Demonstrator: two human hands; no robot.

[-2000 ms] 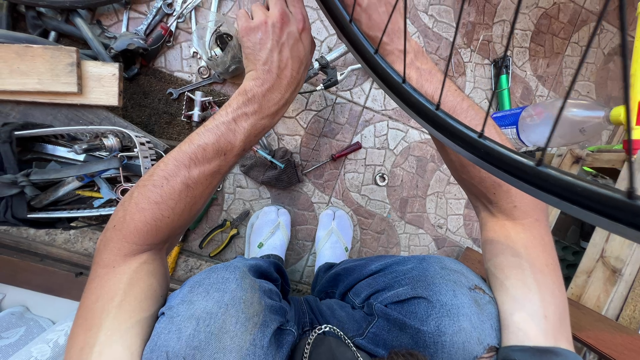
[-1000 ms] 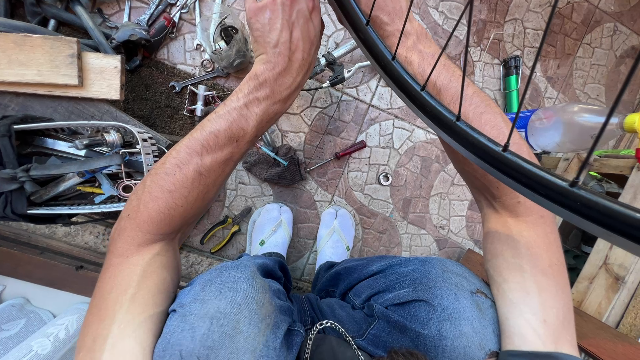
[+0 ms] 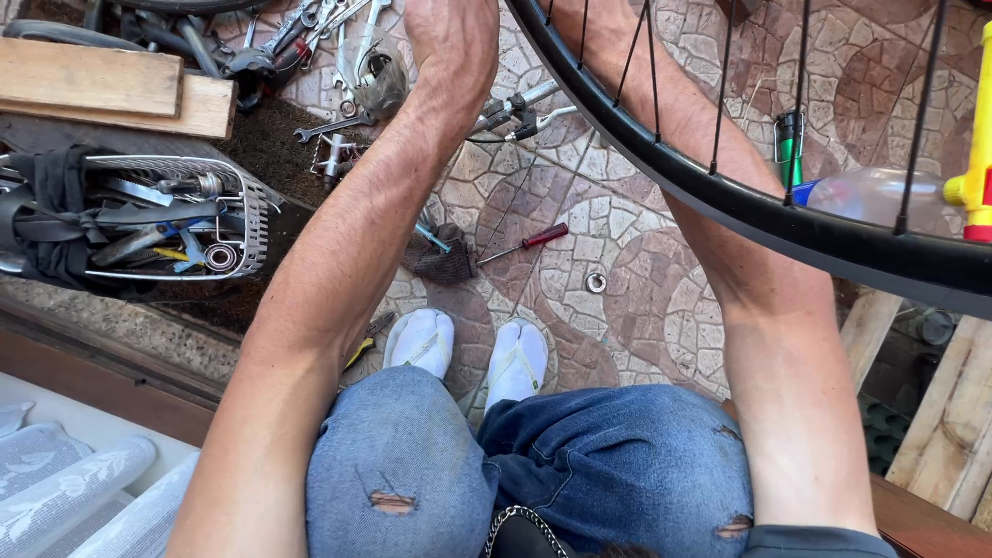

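Note:
A black bicycle wheel rim (image 3: 736,194) with dark spokes crosses the upper right of the view, over my right forearm. My left hand (image 3: 452,35) is at the top edge, just left of the rim; its fingers are cut off by the frame. My right hand lies beyond the top edge, with only the forearm showing behind the spokes. Below my left hand, a bicycle handlebar piece with a brake lever (image 3: 527,116) rests on the tiles. A red-handled screwdriver (image 3: 545,236) lies beside a dark glove-like cloth (image 3: 446,260), and a small metal ring (image 3: 596,283) is to their right.
At left, a metal basket (image 3: 252,217) holds tools, below wooden boards (image 3: 93,77). Combination wrenches (image 3: 333,128) lie above it. Pliers (image 3: 363,349) are partly behind my left forearm. A plastic bottle (image 3: 876,201) and a green-and-black tool (image 3: 790,147) lie at right, near wooden slats (image 3: 938,418).
The left hand, seen more fully two seconds ago, now sits higher and is cut off by the top edge. The left forearm now covers most of the pliers.

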